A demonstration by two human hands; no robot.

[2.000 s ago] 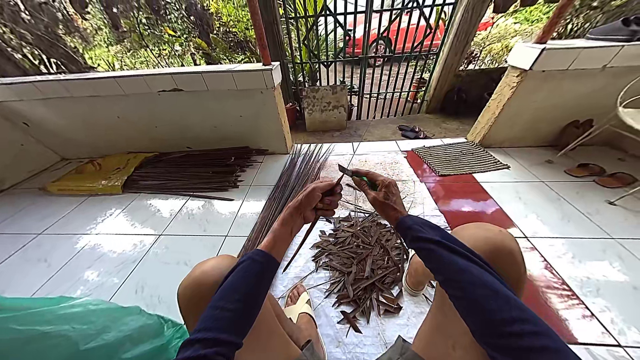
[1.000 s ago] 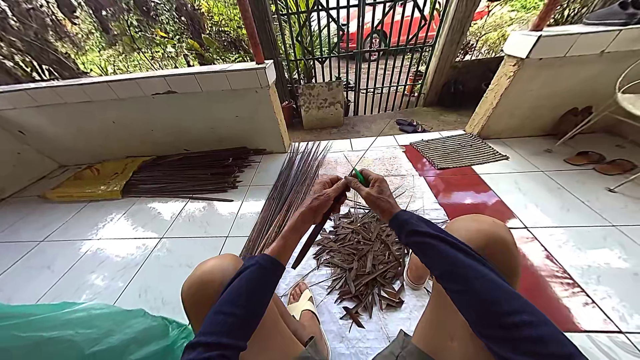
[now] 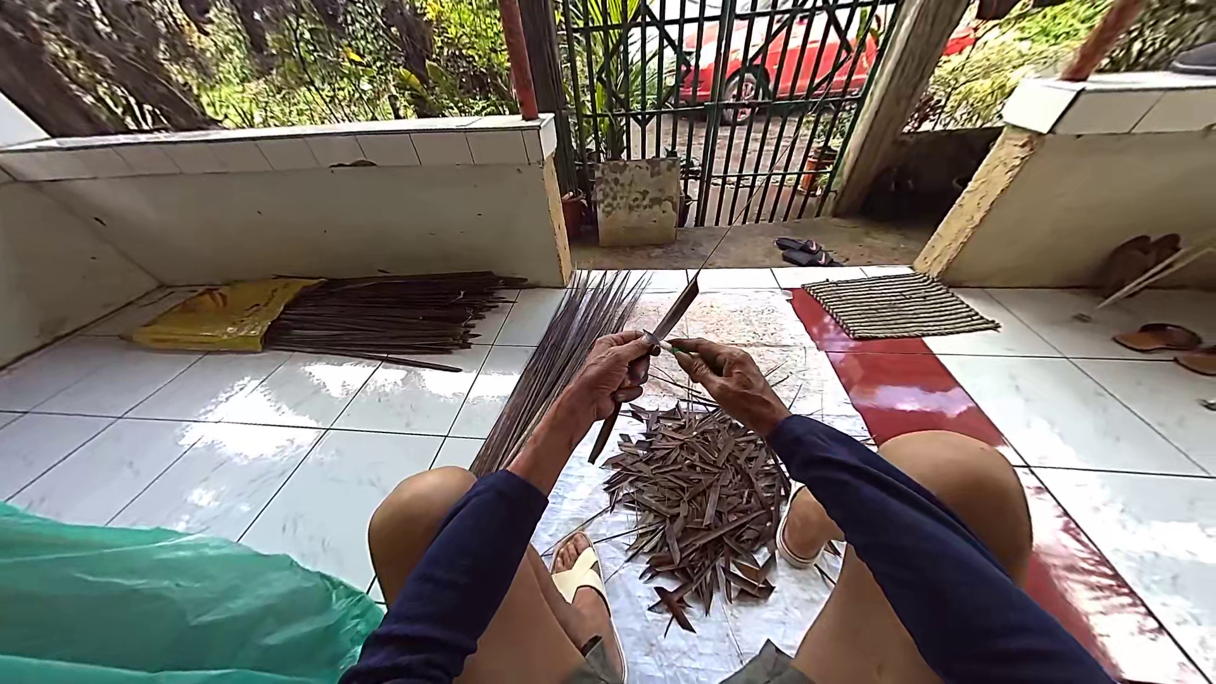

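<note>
My left hand [image 3: 613,372] is closed around a long brown dried leaf strip [image 3: 677,309], whose upper part points up and away and whose lower end sticks out below the fist. Close against it on the right, my right hand [image 3: 727,375] grips a small tool with a green handle [image 3: 676,351]; its blade is mostly hidden at the leaf. Beneath both hands lies a heap of short brown leaf scraps [image 3: 708,494] between my feet. A bundle of long thin leaf midribs [image 3: 570,356] lies left of the heap, partly behind my left forearm.
At the left, brown leaf strips [image 3: 380,313] lie partly on a yellow sack [image 3: 223,318]. A green plastic sheet [image 3: 171,598] fills the lower left corner. A striped mat [image 3: 898,304] lies ahead on the right, with black slippers [image 3: 803,252] beyond it, near a metal gate [image 3: 722,123].
A second ago my hands were together over the leaf; now the right hand is slightly apart, and more of the leaf's upper part shows above the left hand.
</note>
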